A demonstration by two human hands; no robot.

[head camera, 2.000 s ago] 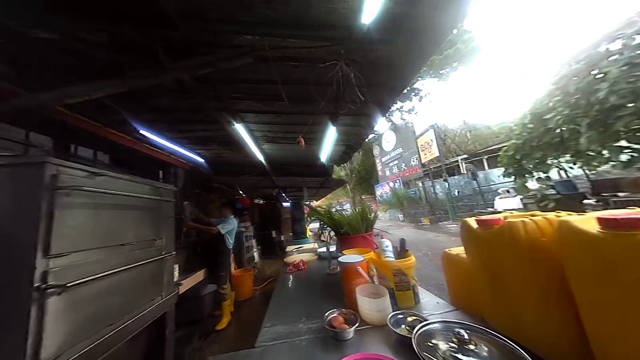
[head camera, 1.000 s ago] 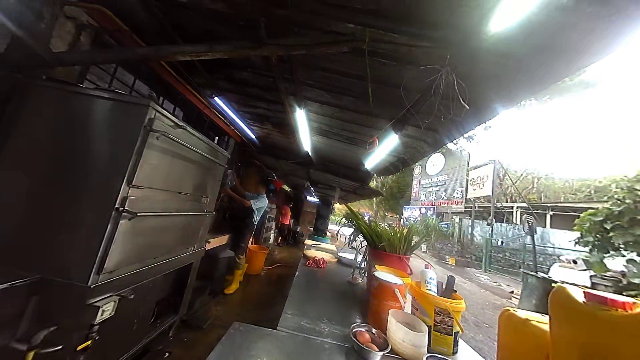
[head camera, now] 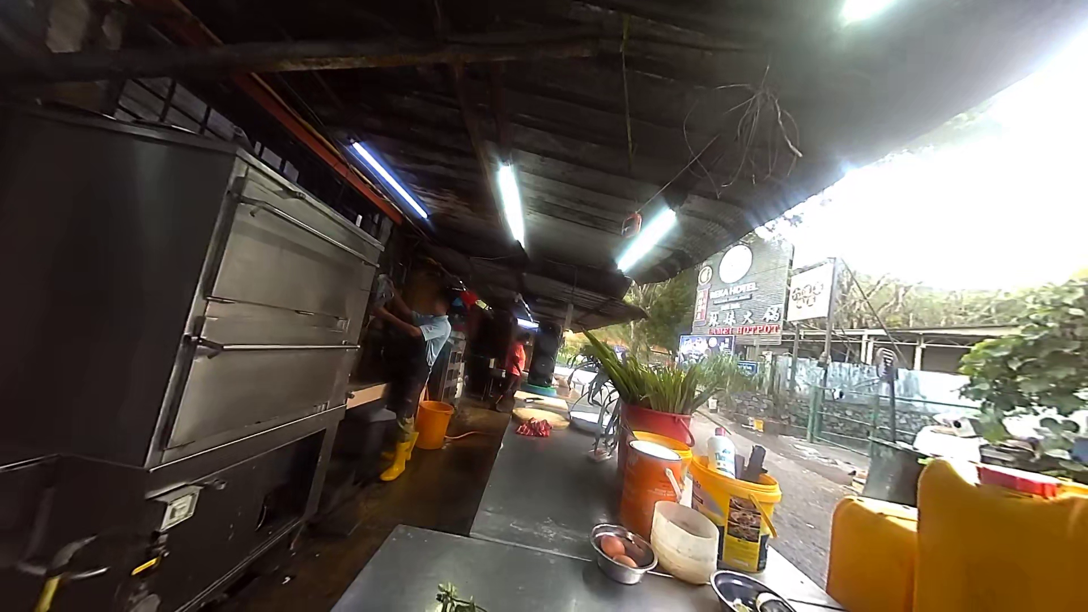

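Note:
Neither my left hand nor my right hand shows in the head view. Below me runs a metal worktable point(head camera: 544, 484), with green leaves point(head camera: 457, 598) at its near edge. A small metal bowl point(head camera: 623, 571) holds brown eggs point(head camera: 618, 551). Beside it stand a translucent white plastic tub point(head camera: 683, 542), an orange bucket point(head camera: 648, 489) and a yellow bucket point(head camera: 738, 518) with a bottle in it. Behind these, long green leaves point(head camera: 650, 382) stand upright in a red bucket point(head camera: 659, 423). Part of another metal bowl point(head camera: 748, 591) shows at the bottom.
A steel deck oven point(head camera: 280, 314) stands at left. Further back, a person in yellow boots point(head camera: 399, 457) is near an orange bucket point(head camera: 434, 425) on the wet floor. Red items point(head camera: 534, 428) and a round board point(head camera: 542, 411) lie farther along the table. Yellow jerrycans point(head camera: 994, 544) stand at right.
The view has swung left, bringing more of the oven in and taking the large round metal tray and the pink rim out of view. The distant person remains beside the oven.

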